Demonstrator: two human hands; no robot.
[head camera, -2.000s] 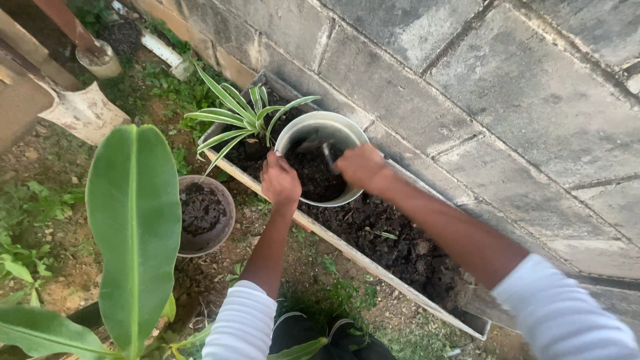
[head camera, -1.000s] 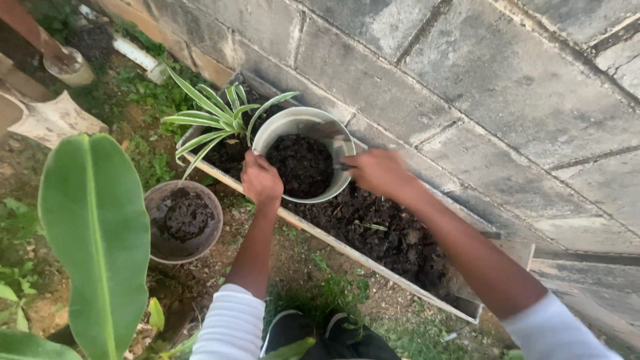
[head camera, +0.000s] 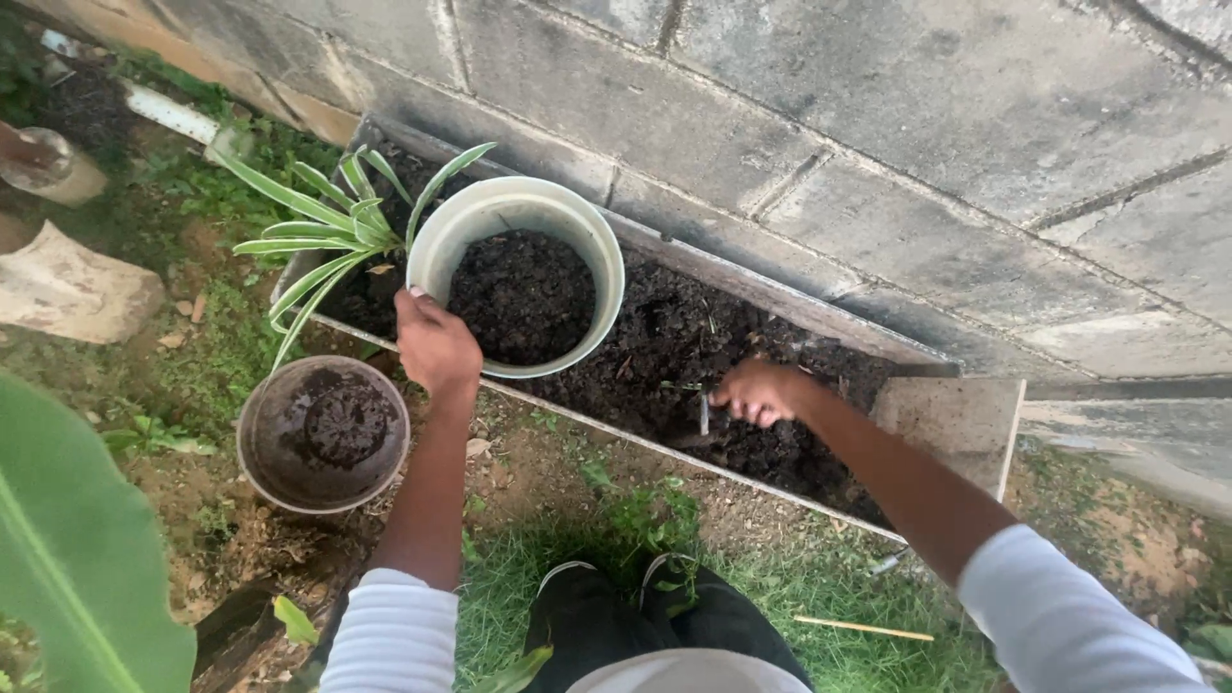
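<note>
My left hand (head camera: 438, 346) grips the near left rim of a pale round plastic pot (head camera: 614, 279) that has dark soil (head camera: 525, 294) inside. The pot stands on a long planter box (head camera: 616, 438) filled with soil. To the right, over the box's soil (head camera: 664, 337), my right hand (head camera: 762, 392) is closed on a small tool (head camera: 704, 414), of which a short grey part shows; its lower end is at the soil and its kind cannot be told. A spider plant (head camera: 332, 226) with white-edged leaves grows at the box's left end.
A brown plastic bowl (head camera: 322, 433) with soil residue sits on the ground left of my left forearm. A concrete block wall (head camera: 818, 144) runs behind the box. A board (head camera: 948, 423) covers its right end. A large leaf (head camera: 77, 549) fills the lower left; a thin stick (head camera: 863, 628) lies on the grass.
My right hand has moved from the pot's right side to the box's soil farther right. My left hand stays at the pot's rim. The view has shifted.
</note>
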